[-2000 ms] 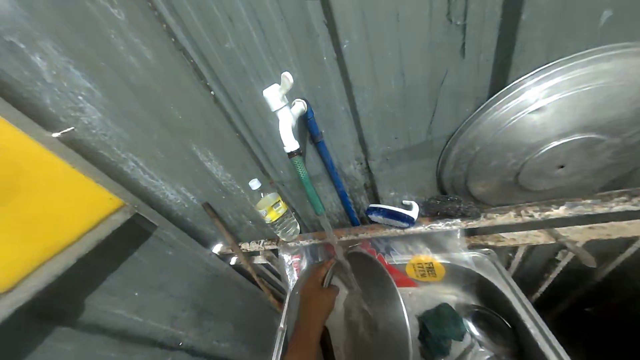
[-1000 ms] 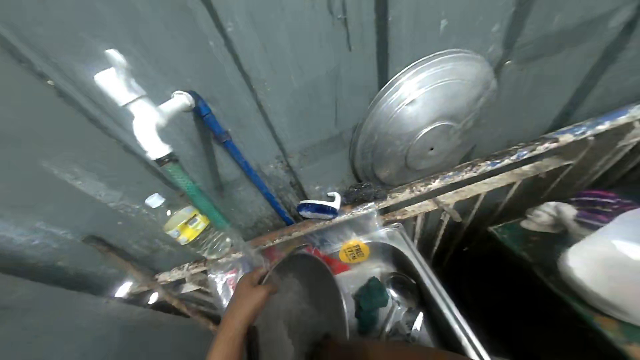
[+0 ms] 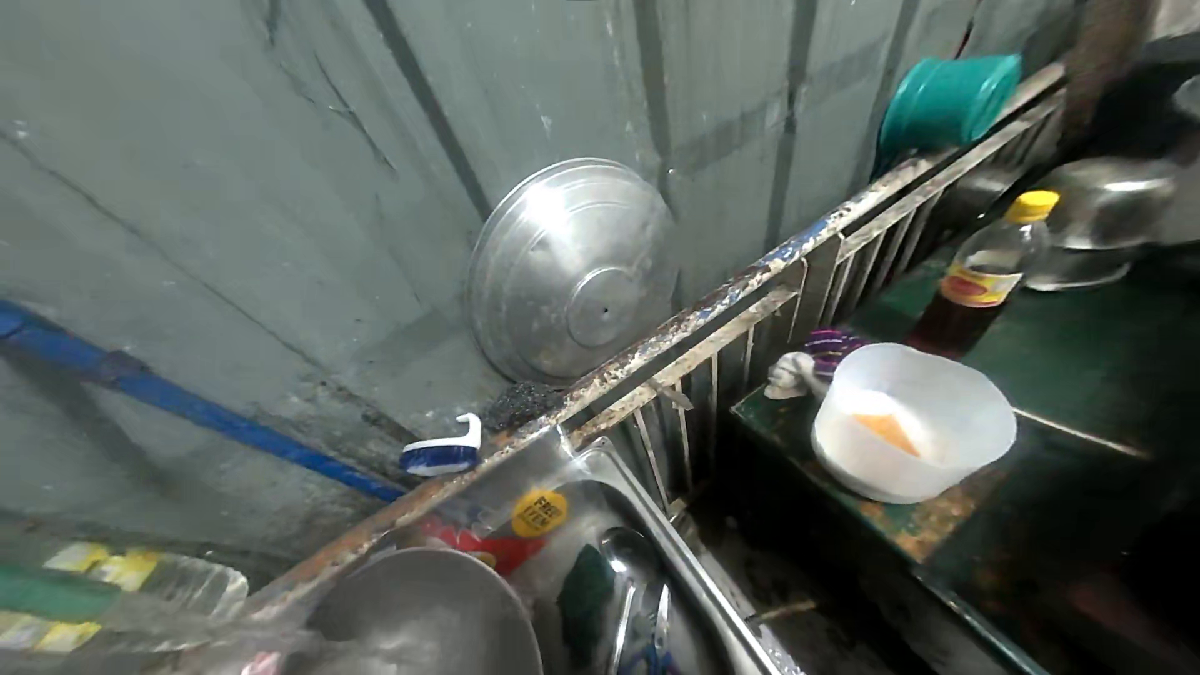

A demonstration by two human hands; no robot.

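Observation:
Neither of my hands shows in the head view. A grey metal bowl or pan (image 3: pixel 431 609) is at the bottom, partly cut off, over the left side of a steel sink (image 3: pixel 670 553). Water runs toward it from the end of a green hose (image 3: pixel 56 592) at the lower left. Beside the pan in the sink lie a dark green cloth (image 3: pixel 583 600), a ladle or large spoon (image 3: pixel 626 562) and other metal utensils. A red packet with a yellow round label (image 3: pixel 540 513) is near the sink's back edge.
A blue-and-white scrub brush (image 3: pixel 441 457) and a dark scourer (image 3: pixel 521 405) sit on the ledge. A round metal lid (image 3: pixel 577 272) leans on the wall. Rightward, a green table (image 3: pixel 1078 366) bears a white plastic tub (image 3: pixel 914 422) and a yellow-capped bottle (image 3: pixel 975 281).
The view has swung far to the right. The hand seen at the pan's rim in both earlier frames is out of view, and the table with the tub shows more fully.

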